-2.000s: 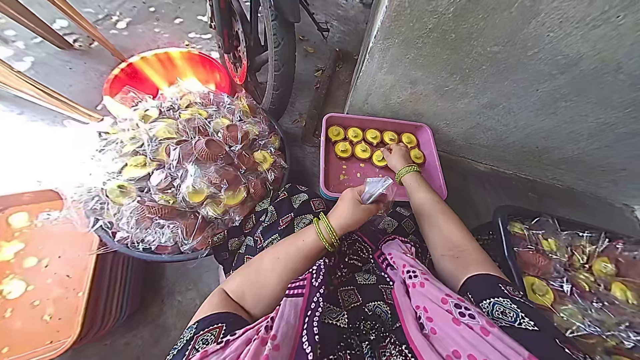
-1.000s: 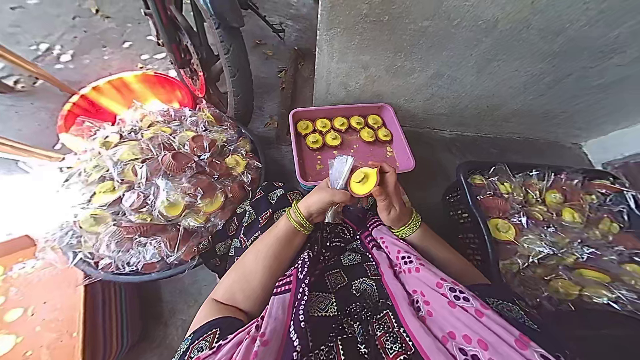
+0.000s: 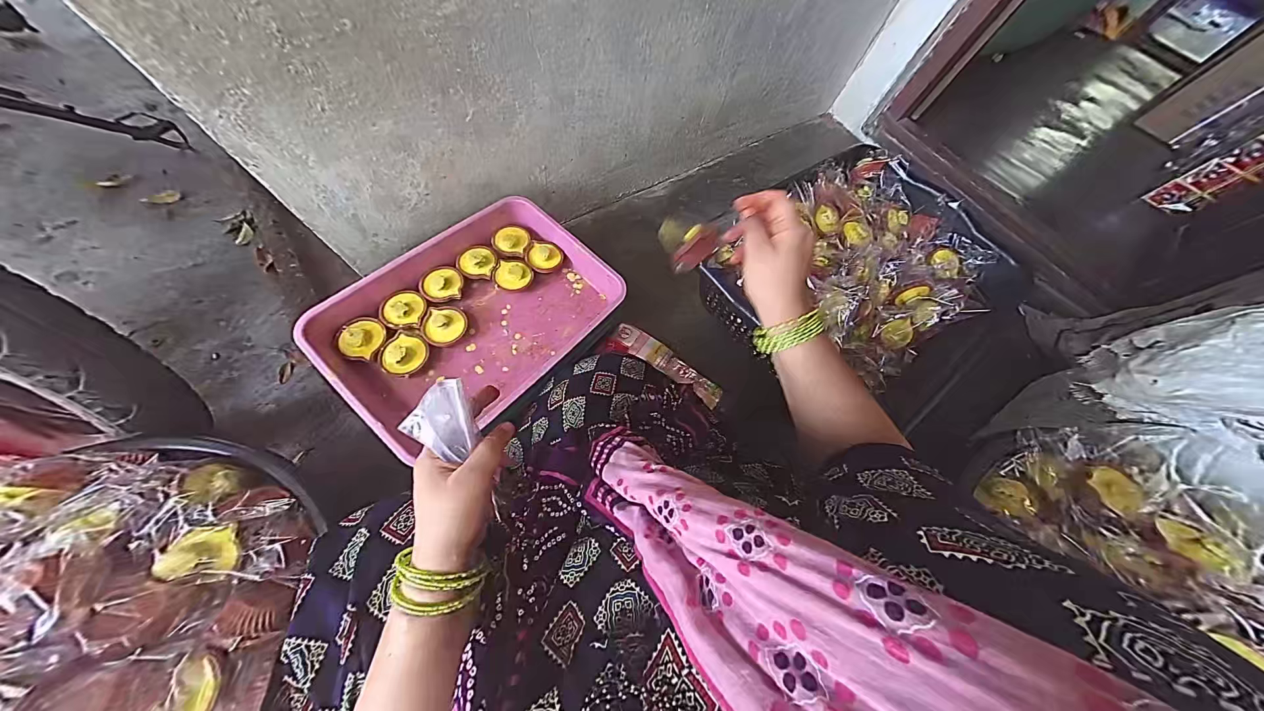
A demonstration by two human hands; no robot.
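Note:
My left hand holds a bundle of clear plastic bags upright over the near edge of a pink plastic tray. Inside the tray stand several small clay lamps filled with yellow wax, with yellow crumbs around them. My right hand is raised at the left side of a black crate. Its fingertips pinch a blurred red-brown and yellow lamp, which seems to be in clear wrapping. The crate is heaped with wrapped lamps.
A large tub of wrapped lamps stands at the lower left, beside a tyre. More wrapped lamps lie at the lower right. A concrete wall rises behind the tray. A printed packet lies near my knee.
My right hand has moved from beside the left hand over to the black crate, with a lamp in its fingers. The bags remain in my left hand. The view has swung right.

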